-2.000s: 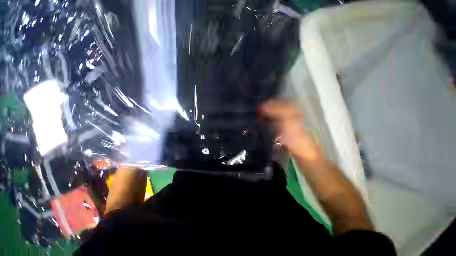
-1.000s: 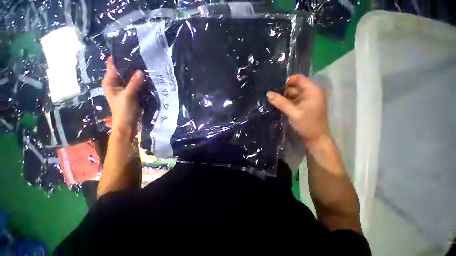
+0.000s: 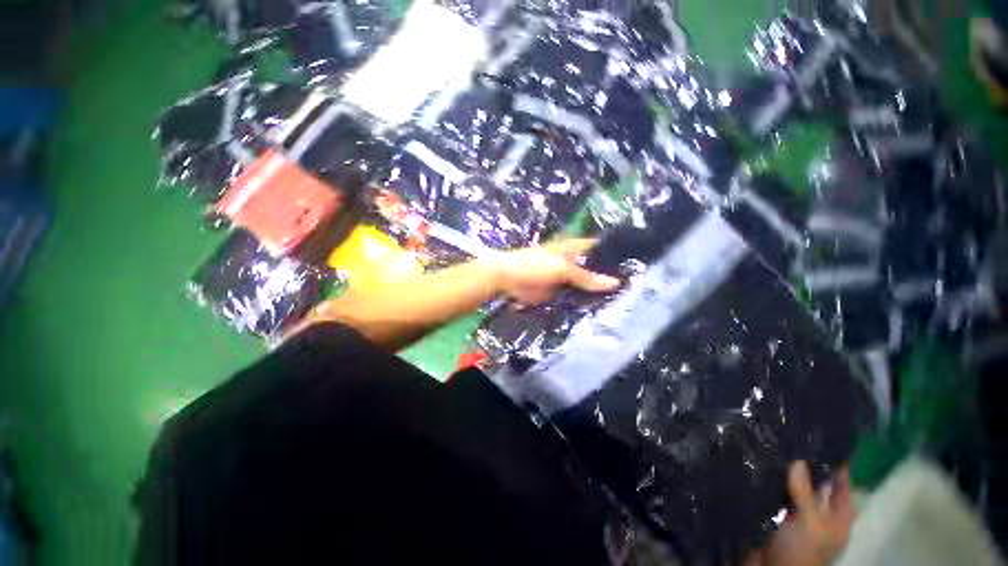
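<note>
A bagged garment (image 3: 718, 376), dark cloth in shiny clear plastic with a pale printed strip (image 3: 652, 310), lies tilted in front of me at the lower right. My left hand (image 3: 558, 272) holds its upper left edge, thumb and a finger over the plastic. My right hand (image 3: 816, 520) is at its lower right edge, fingers on the packet and partly cut off by the bottom of the picture. The view is somewhat blurred.
Piles of dark packets (image 3: 486, 166) cover the green floor (image 3: 100, 265) ahead and to the right. A white sheet or packet (image 3: 415, 64), a coral packet (image 3: 279, 201) and a yellow packet (image 3: 370, 260) lie ahead left. A corner of the white bin (image 3: 923, 525) shows lower right.
The view has turned left. The packet now lies tilted to the lower right, still between both hands. Most of the bin has left the picture and more floor piles show.
</note>
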